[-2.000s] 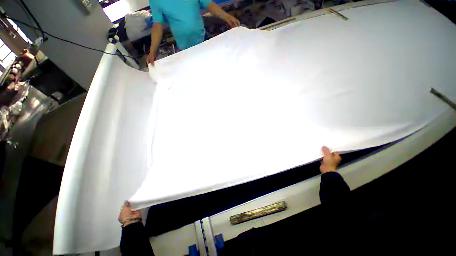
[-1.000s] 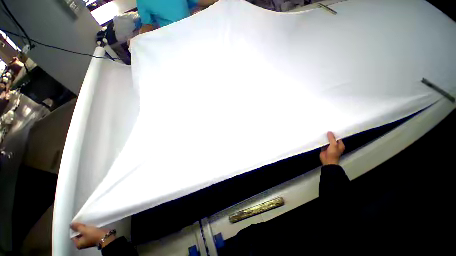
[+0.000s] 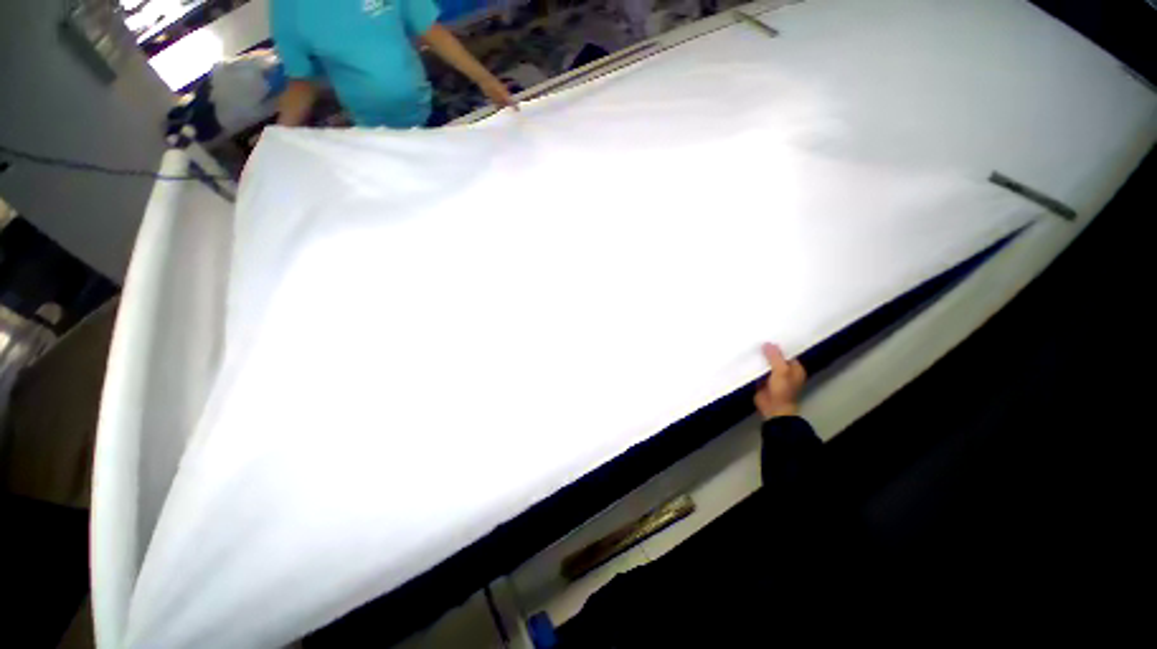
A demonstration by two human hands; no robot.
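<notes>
A wide, overexposed white fabric ply [image 3: 533, 292] spans the table, over a black fabric ply [image 3: 609, 488] that shows as a dark strip along the near edge. My right hand [image 3: 780, 383] pinches the near edge of the white ply, right of centre. My left hand is out of the picture; the white ply's near left corner runs down to the bottom left edge. A mottled metal bar weight [image 3: 628, 538] lies on the pale table rim. Another bar [image 3: 1032, 195] lies on the white ply at the right.
A co-worker in a turquoise T-shirt [image 3: 355, 57] stands at the far side, a hand on the cloth's far edge. A large white roll [image 3: 133, 368] crosses the left table end. A blue-ended rail [image 3: 508, 615] is at the bottom. A small bar [image 3: 758, 24] lies far back.
The white ply's near left corner has moved down and left. My left hand has left the picture. My right hand still pinches the edge. The view has shifted, and the co-worker shows more fully.
</notes>
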